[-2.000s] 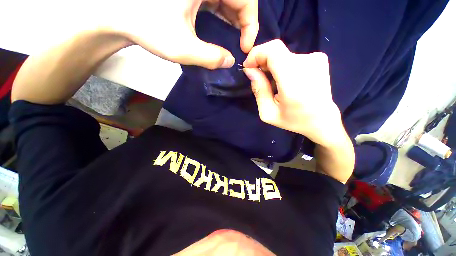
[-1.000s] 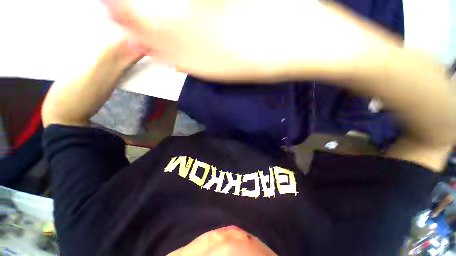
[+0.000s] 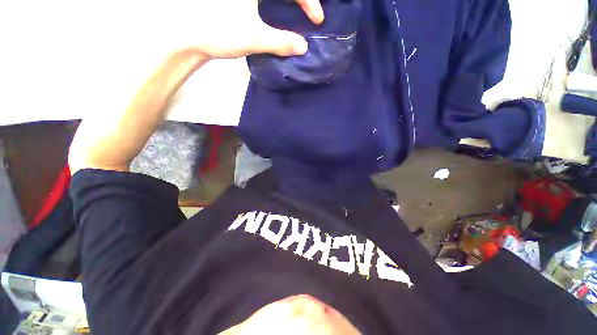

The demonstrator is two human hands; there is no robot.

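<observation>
A dark navy jacket [image 3: 314, 124] lies on the white table and hangs over its edge towards me. Its pocket piece [image 3: 321, 62] has a shinier surface and a line of white stitches along its top edge. My left hand [image 3: 288, 40], partly cut off by the top edge, holds the cloth there, thumb on the pocket piece and a fingertip just above the stitches. White basting runs down the jacket's front edge [image 3: 407, 85]. A sleeve [image 3: 524, 127] with pale stitches round its cuff lies at the right. My right hand is out of view. No needle or thread can be made out.
The white table [image 3: 131, 33] extends to the left. Rolled items [image 3: 579, 98] lie at far right beside thin dark strands. Below the table edge are grey fabric [image 3: 163, 154], a small white scrap [image 3: 441, 174] on a brown surface, and red and mixed clutter [image 3: 543, 199].
My right hand was at the pocket beside the left, then swept blurred across the top, and is now gone from view. The pocket piece and front edge are uncovered.
</observation>
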